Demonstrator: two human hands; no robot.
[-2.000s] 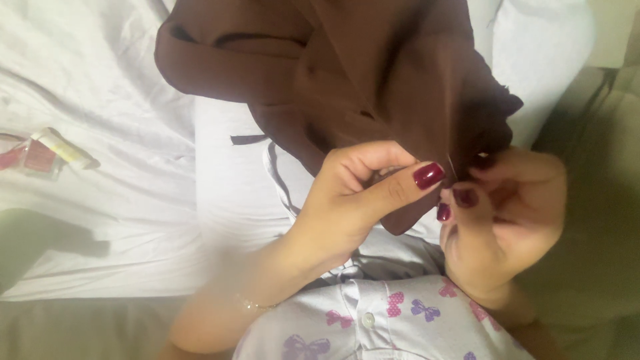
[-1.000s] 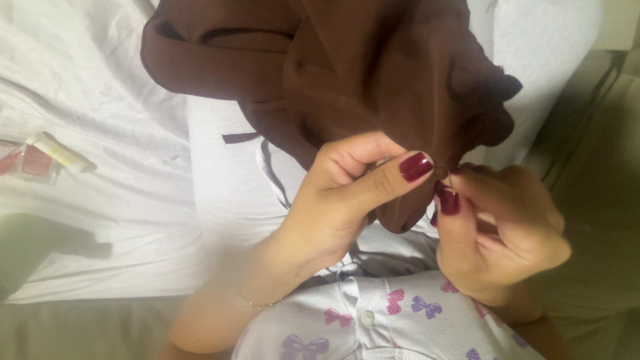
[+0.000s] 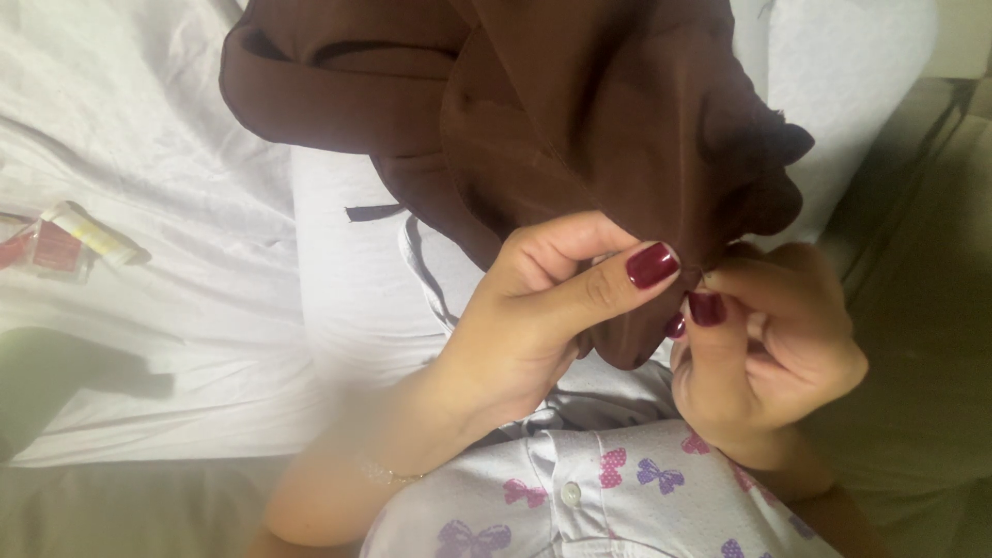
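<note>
Dark brown fabric (image 3: pixel 573 124) with stitched seams lies in folds over the lap. My left hand (image 3: pixel 542 310) pinches its lower edge between thumb and fingers. Close beside it, on the right, my right hand (image 3: pixel 763 333) has thumb and fingertips pressed together at the same fabric, near a seam. A tiny thin glint shows between the right fingertips; whether it is a needle or thread I cannot tell. Both hands have dark red nails. A rounded flap of the fabric hangs below the fingertips.
White trousers with a drawstring (image 3: pixel 422 271) lie under the fabric. At the left, on a rumpled white sheet (image 3: pixel 194 325), are a small yellow-and-white tube (image 3: pixel 89 232), a clear packet with red contents (image 3: pixel 58 248) and a blurred pale green object (image 3: pixel 58 380).
My right hand has shifted slightly down and its fingers have closed in nearer the left thumb. More of the fabric's lower flap shows beneath the fingertips than two seconds ago.
</note>
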